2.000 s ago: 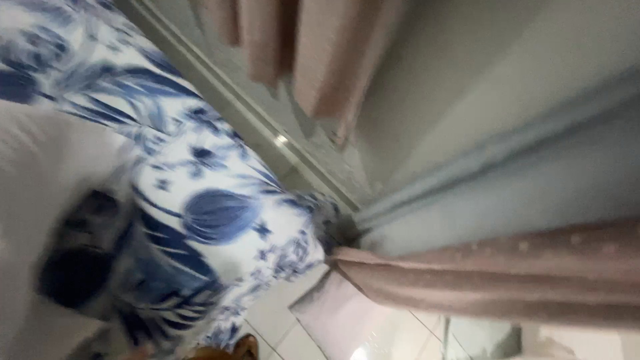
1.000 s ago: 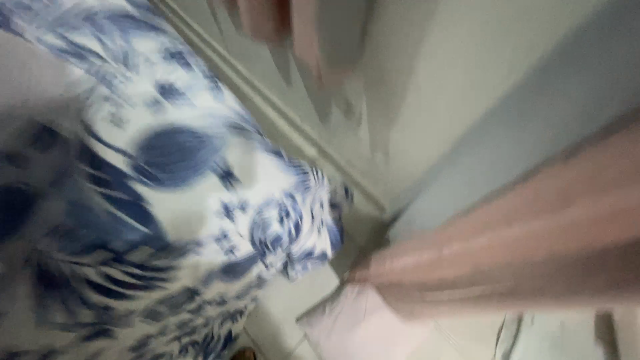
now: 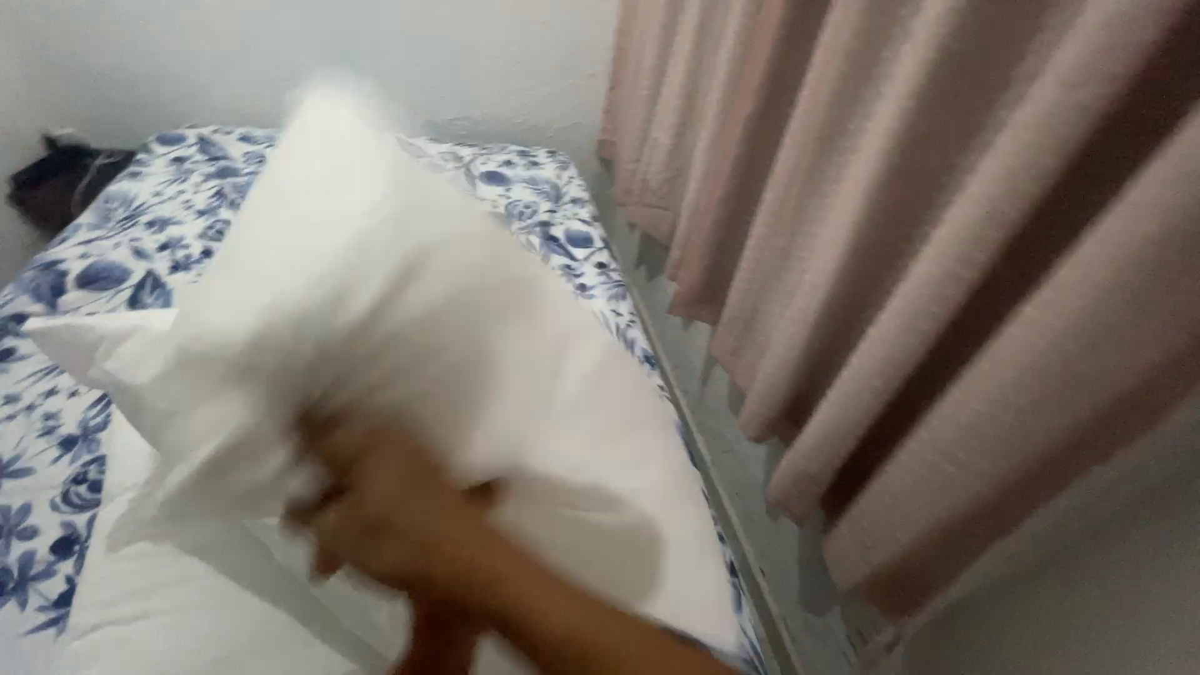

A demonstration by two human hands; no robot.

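Note:
A large white pillow stands tilted over the bed, its upper corner blurred. More white bedding, which looks like another pillow, lies below it at the lower left. My right hand is at the lower front of the raised pillow, its forearm coming from the bottom right; blur hides whether the fingers grip the fabric. Part of my left arm shows beneath the right wrist, and its hand cannot be made out. Under the pillows is a white sheet with a blue floral print.
Pink curtains hang along the right side, close to the bed edge. A pale wall rises beyond the far end. A dark object lies by the far left corner, and a narrow ledge runs along the bed's right side.
The view has swung up and across the bed. The raised pillow and my right hand with its forearm are now in sight; neither earlier frame shows them clearly.

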